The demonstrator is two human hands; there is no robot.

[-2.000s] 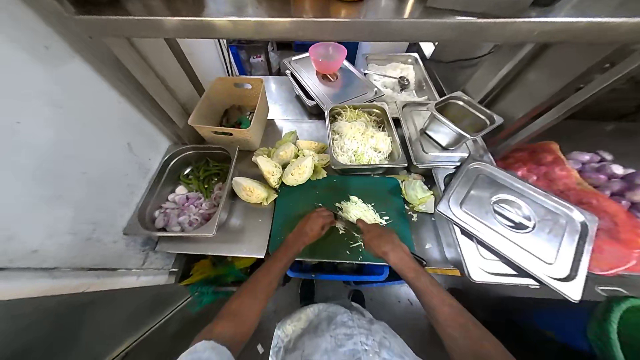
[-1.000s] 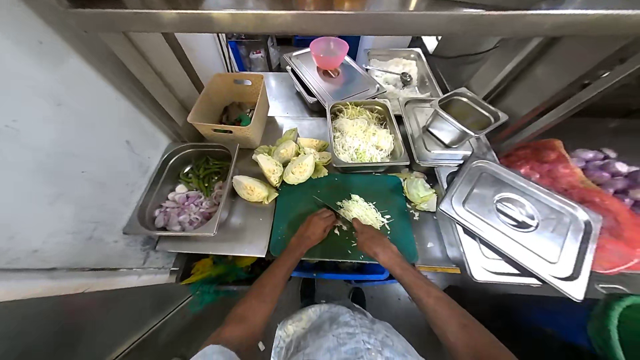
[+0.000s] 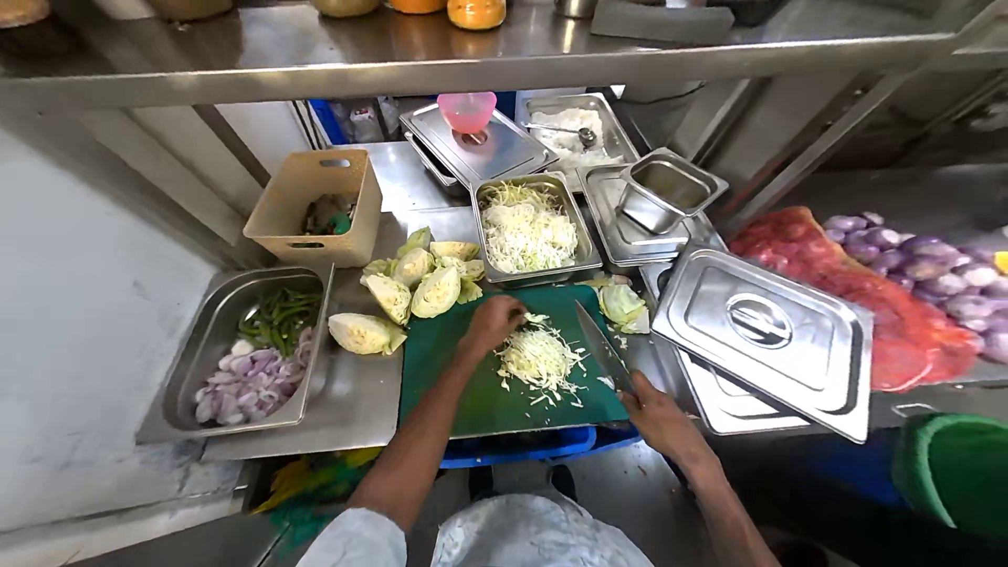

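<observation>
A heap of shredded cabbage [image 3: 539,358] lies on the green cutting board [image 3: 472,405]. My right hand [image 3: 657,413] holds a kitchen knife [image 3: 602,342] by its handle at the board's right edge, with the blade pointing away from me. My left hand [image 3: 496,319] is at the heap's upper left, its fingers curled at a small bit of cabbage; whether it grips this is unclear. Cut cabbage pieces [image 3: 435,291] sit behind the board at the left, and a leafy cabbage piece [image 3: 622,305] touches its right side. More shreds fill a steel pan [image 3: 529,236] behind the board.
At the left stands a steel pan [image 3: 185,370] of sliced onions [image 3: 252,386] and green chillies [image 3: 279,319], with a tan plastic bin [image 3: 311,189] behind it. Steel lids [image 3: 819,346] overlap at the right, beside a red mesh sack [image 3: 850,291]. A steel shelf [image 3: 504,75] crosses above.
My right hand has moved right, away from the shreds, with the knife now clear of the heap. My left hand has moved forward to the heap's far side.
</observation>
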